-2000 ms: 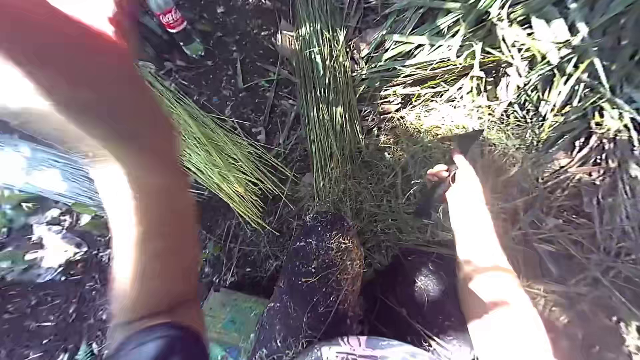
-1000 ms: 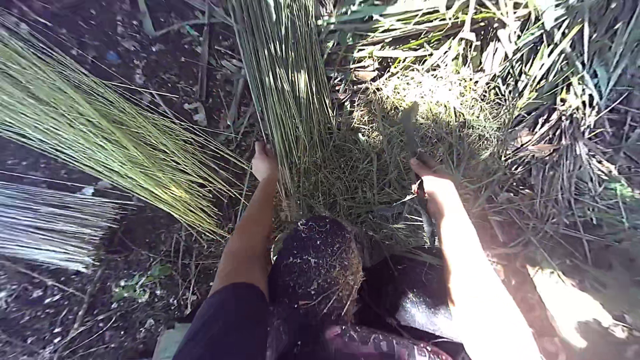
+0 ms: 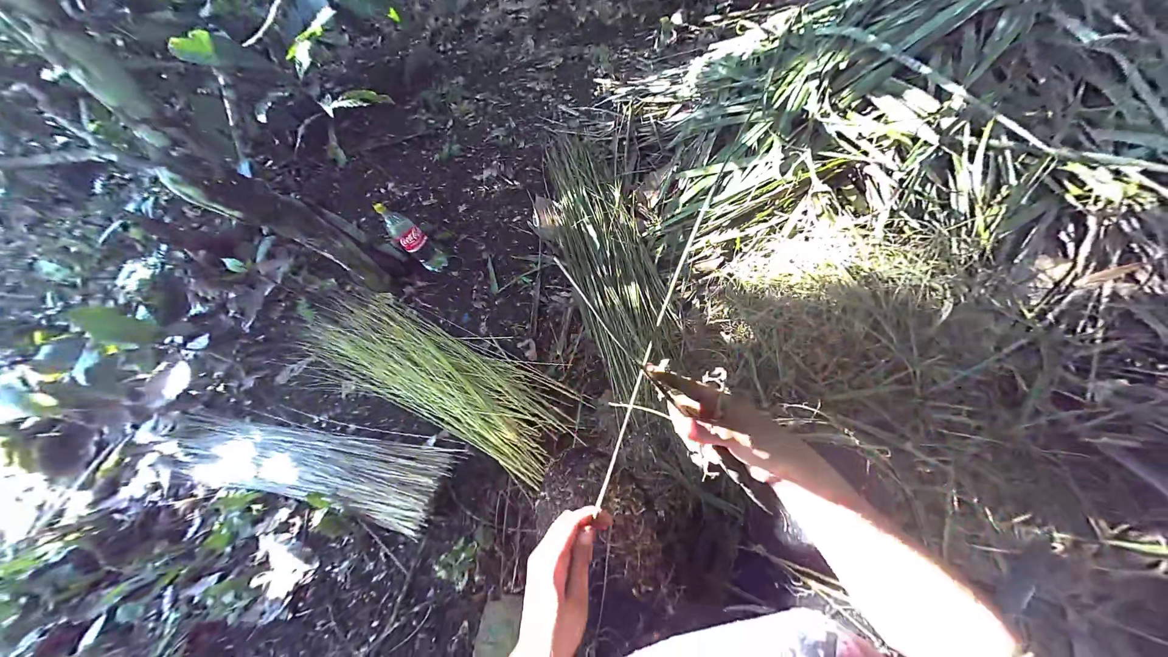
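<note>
My left hand (image 3: pixel 564 558), low in the middle, pinches the lower end of a long thin stalk (image 3: pixel 623 429) that slants up and to the right. My right hand (image 3: pixel 721 429) grips a dark knife (image 3: pixel 680 388), partly hidden by the fingers, its tip against or just beside the stalk. Beyond the hands lies a bundle of dark green stalks (image 3: pixel 607 246). To the left are a bundle of yellow-green stalks (image 3: pixel 438 379) and, below it, a pale bundle (image 3: pixel 319 465) with bright sun on it.
A Coca-Cola plastic bottle (image 3: pixel 412 239) lies on the dark soil. A thin trunk (image 3: pixel 265 205) crosses the upper left among leaves. Long green leaves (image 3: pixel 821 119) are heaped at the upper right, with fine shavings (image 3: pixel 821 319) below them. My knee is under the hands.
My left hand has left the green bundle, where it was a second ago, and now holds a single stalk. My right hand has brought the knife over to that stalk. The view has shifted.
</note>
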